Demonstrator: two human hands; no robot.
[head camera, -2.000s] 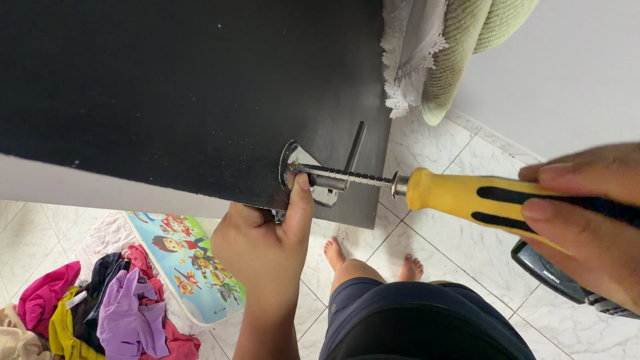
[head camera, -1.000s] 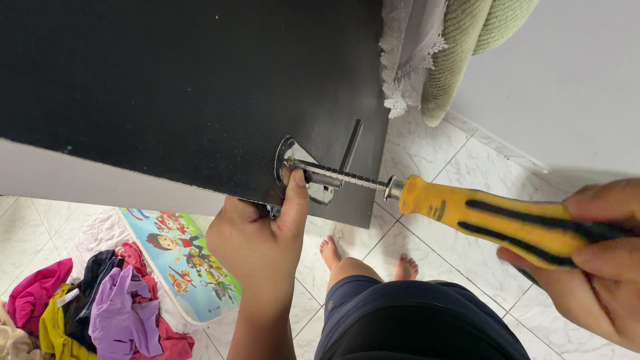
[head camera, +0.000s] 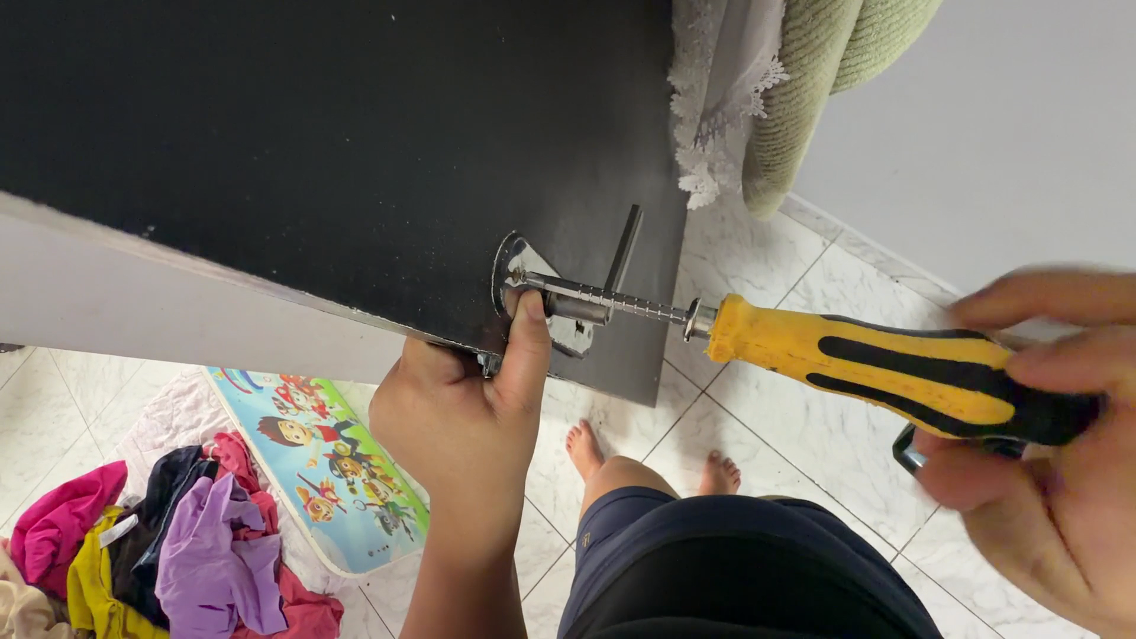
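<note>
My right hand (head camera: 1056, 417) is around the black butt of a screwdriver with a yellow and black handle (head camera: 870, 364); the hand is slightly blurred. The metal shaft runs left to a screw at the metal door handle plate (head camera: 575, 333) on the edge of a black door panel (head camera: 373, 151). My left hand (head camera: 470, 399) pinches the panel's edge, its thumb on the plate beside the screwdriver tip and its fingers partly hidden behind the panel. A thin metal lever (head camera: 626, 248) sticks up from the handle plate. The tip's seat in the screw is too small to tell.
Crumpled clothes (head camera: 213, 559) lie at lower left beside a board with cartoon figures (head camera: 342, 470). Lace-edged fabric (head camera: 710, 98) and a green ribbed cloth (head camera: 803, 98) hang at the top. My bare feet stand on a tiled floor (head camera: 781, 506). A dark object (head camera: 910, 448) is partly hidden behind my right hand.
My right hand has shifted its fingers about the screwdriver's butt, and the handle's black stripes show turned. My left hand keeps its place at the plate.
</note>
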